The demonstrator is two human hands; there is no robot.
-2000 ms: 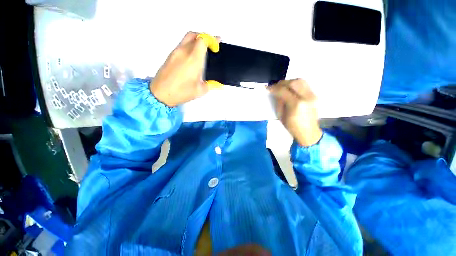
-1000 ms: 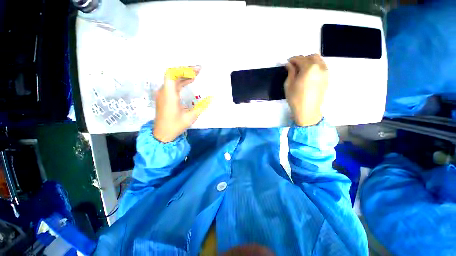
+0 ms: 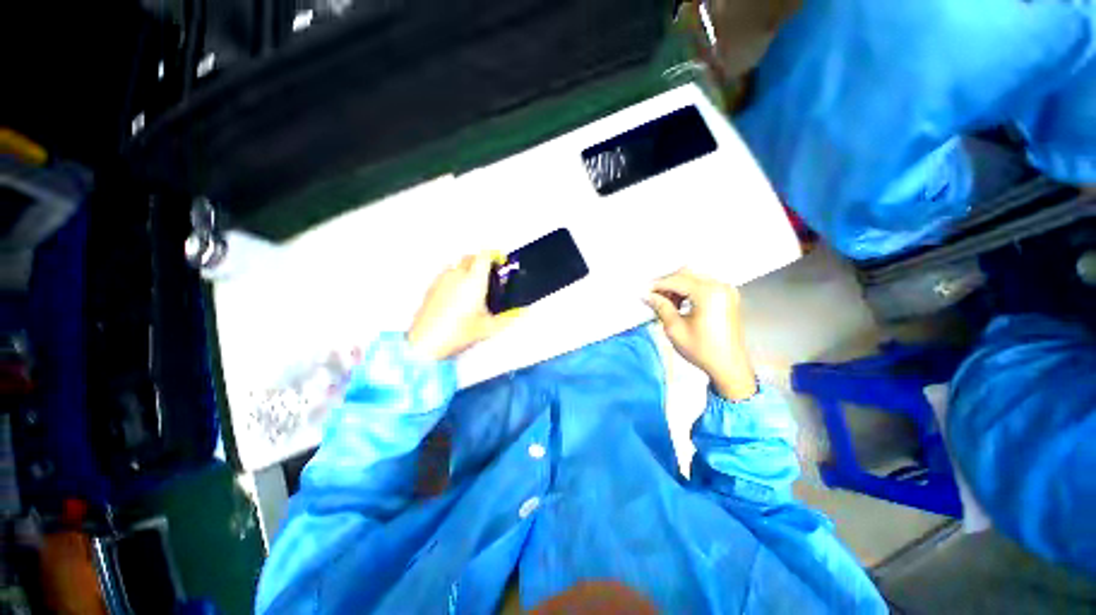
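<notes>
My left hand [image 3: 454,310], with yellow finger cots on thumb and finger, grips the left end of a black glossy phone slab [image 3: 547,269] over the white board [image 3: 397,258]. The slab lies slightly tilted in view, with small light reflections near its left end. My right hand [image 3: 709,330] is off the slab, to its right near the board's front edge, fingers pinched together. A small pale scrap, seemingly the wiping cloth [image 3: 685,306], shows between its fingers; it is hard to make out against the board.
A second black phone slab [image 3: 650,150] lies at the board's far right. Small labels [image 3: 283,408] cover the left end. A pale bottle with metal top [image 3: 210,246] stands at the far left corner. Black trays [image 3: 421,102] are behind. A person in blue [image 3: 889,108] and a blue stool [image 3: 883,427] are right.
The view has turned and shifted, bringing the trays into sight. My left hand, open and empty a second ago, now grips the slab; my right hand has let go of it and moved right.
</notes>
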